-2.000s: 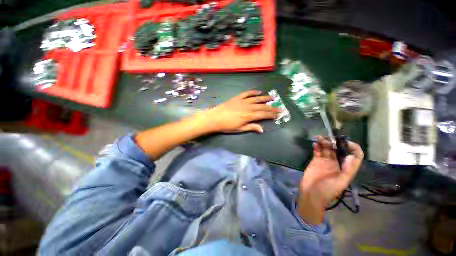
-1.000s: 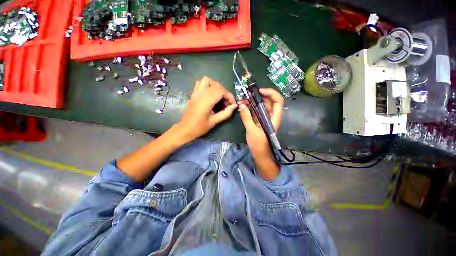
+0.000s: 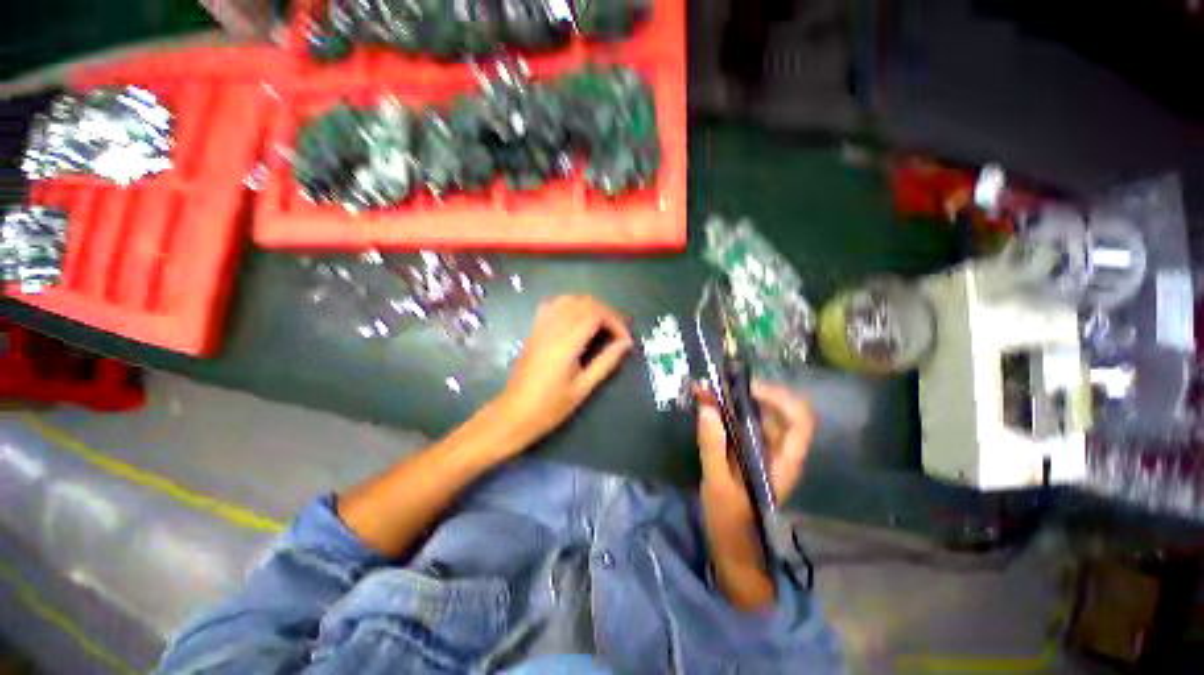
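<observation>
A green and white circuit board (image 3: 667, 363) lies on the dark green mat between my hands. My left hand (image 3: 568, 359) is left of it, thumb and forefinger tips together; blur hides whether a small part is between them. My right hand (image 3: 755, 448) grips the black soldering iron (image 3: 750, 442), its fingertips by the board's lower right corner. The iron points up and away, with a thin curved tube beside its tip. A loose pile of circuit boards (image 3: 759, 284) lies just beyond the tip. Blurred wired connectors (image 3: 436, 293) lie scattered left of my left hand.
A red tray (image 3: 469, 231) with dark green board clumps stands at the back; another red tray (image 3: 198, 297) holds paler stacks at left. Right are a round yellowish pot (image 3: 835, 330), a cream-white box (image 3: 957, 396), a wire reel (image 3: 1116, 261) and clear plastic (image 3: 1169, 310).
The view has shifted, so the bench sits lower in the picture. My hands have moved apart, and the board now shows uncovered between them. The iron stays in my right hand.
</observation>
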